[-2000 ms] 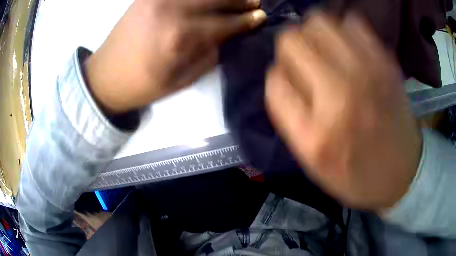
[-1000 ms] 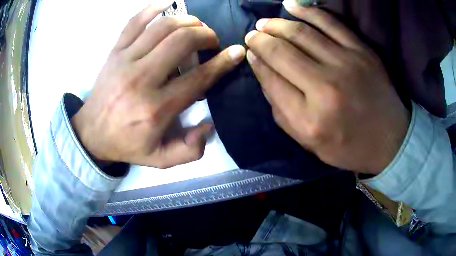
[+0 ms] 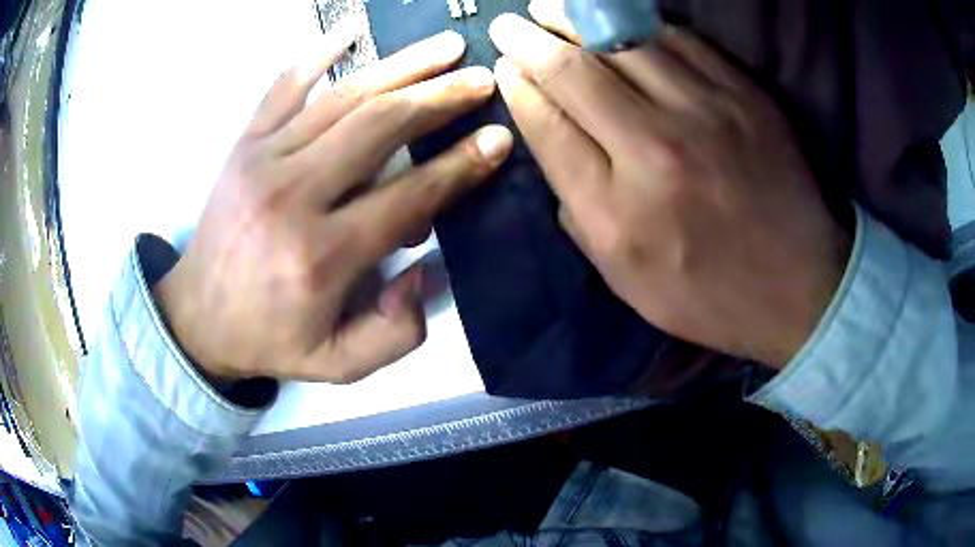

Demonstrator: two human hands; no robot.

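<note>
The navy band (image 3: pixel 535 288) runs from the top centre down to the table's near edge. The brown fabric (image 3: pixel 855 96) lies bunched at the right. My left hand (image 3: pixel 331 214) lies flat with fingers spread, fingertips on the band's left part. My right hand (image 3: pixel 684 182) lies on the band and brown fabric, its fingertips close to the left ones. Neither hand visibly grips the cloth. The two-pronged presser foot (image 3: pixel 462 9) shows at the top edge on the band. A grey-blue knob (image 3: pixel 615 21) stands over my right fingers.
The white table (image 3: pixel 139 139) bears a grey edge ruler (image 3: pixel 406 440) along its near side. The metal needle plate (image 3: pixel 347 32) shows beside the band at the top. The wearer's lap is below, and the table's yellowish outer edge (image 3: pixel 27 235) curves at the left.
From a blurred, moving position both hands came down flat on the band. In the last second the band and hands shifted slightly; the presser foot and knob now show.
</note>
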